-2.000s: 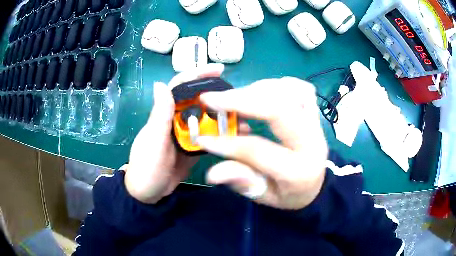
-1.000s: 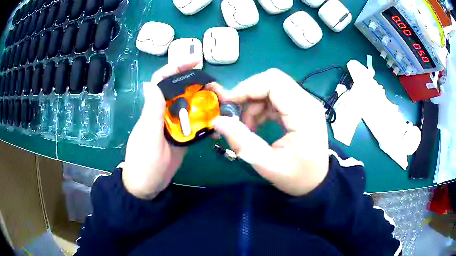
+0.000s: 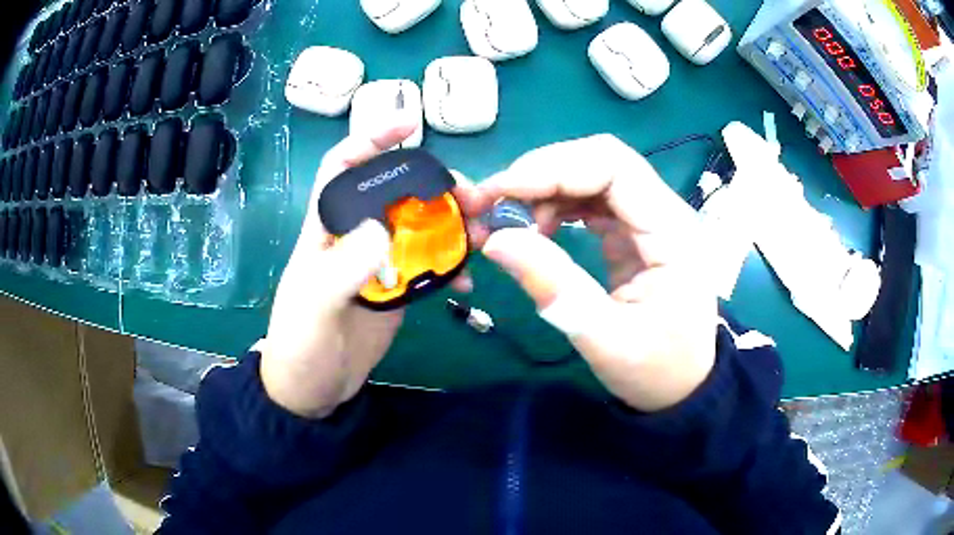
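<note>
My left hand point(image 3: 330, 303) holds an open black charging case point(image 3: 389, 190) with a pale logo on its lid and a bright orange inside. My left thumb lies over the left part of the inside and hides most of it; a small silver tip shows beside the thumb. My right hand point(image 3: 628, 282) pinches a small dark and silver earbud point(image 3: 509, 216) between thumb and finger, just right of the case. The plug of the black charging cable point(image 3: 471, 316) lies on the green mat below the hands.
A clear blister tray point(image 3: 157, 246) with black cases is at the left. Several white charging cases point(image 3: 460, 94) lie at the back. A DC power supply point(image 3: 826, 78), red block point(image 3: 877, 178), crumpled white piece point(image 3: 811, 261) and flat black device point(image 3: 889, 287) are at the right.
The right-hand earbud has left the case and is now held beside it. My left thumb has moved over the inside of the case. The cable plug has come into view.
</note>
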